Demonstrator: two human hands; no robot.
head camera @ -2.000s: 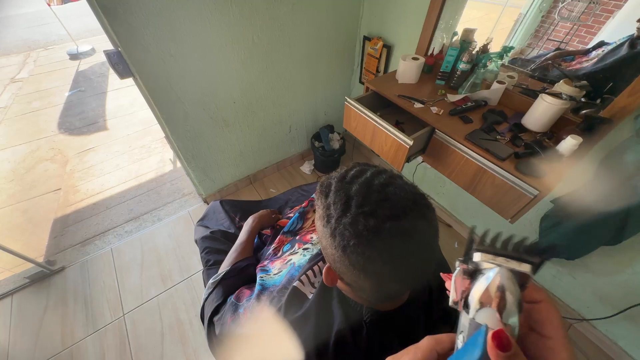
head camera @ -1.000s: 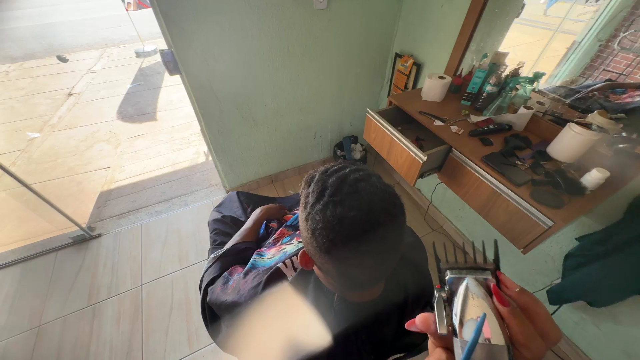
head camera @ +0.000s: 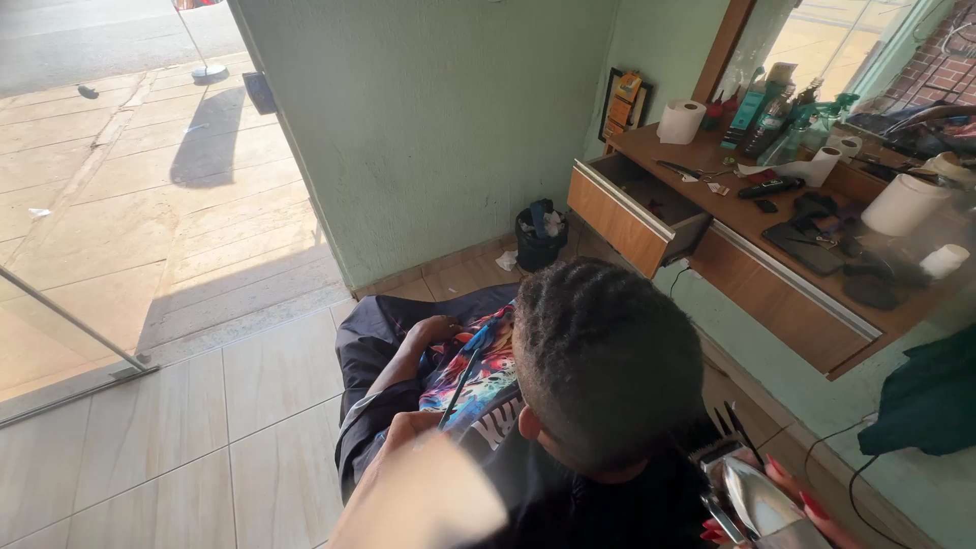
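On the right, my right hand (head camera: pixel 812 507), with red nails, grips a silver hair clipper (head camera: pixel 755 496) fitted with a long-toothed dark guard comb. The guard is beside the back of the seated person's head (head camera: pixel 610 366), whose hair is short at the back and sides and longer on top. My left hand (head camera: pixel 412 431) is left of the head, over the person's lap, partly hidden by a pale blur. It holds a thin dark teal stick-like tool (head camera: pixel 460 387), pointing up and away; its kind is unclear. A dark cape (head camera: pixel 374 320) and a colourful printed shirt (head camera: pixel 496 343) cover the person.
A wooden counter (head camera: pixel 648 145) holds bottles, paper rolls, scissors and another clipper. Its left drawer (head camera: pixel 618 217) stands open toward the person. A waste bin (head camera: pixel 540 248) is by the green wall. A glass door (head camera: pixel 69 316) and doorway lie left; a cable (head camera: pixel 854 488) hangs at right.
The right hand and clipper have moved lower, toward the right edge. My left hand, earlier near the clipper, is now left of the head with the thin tool.
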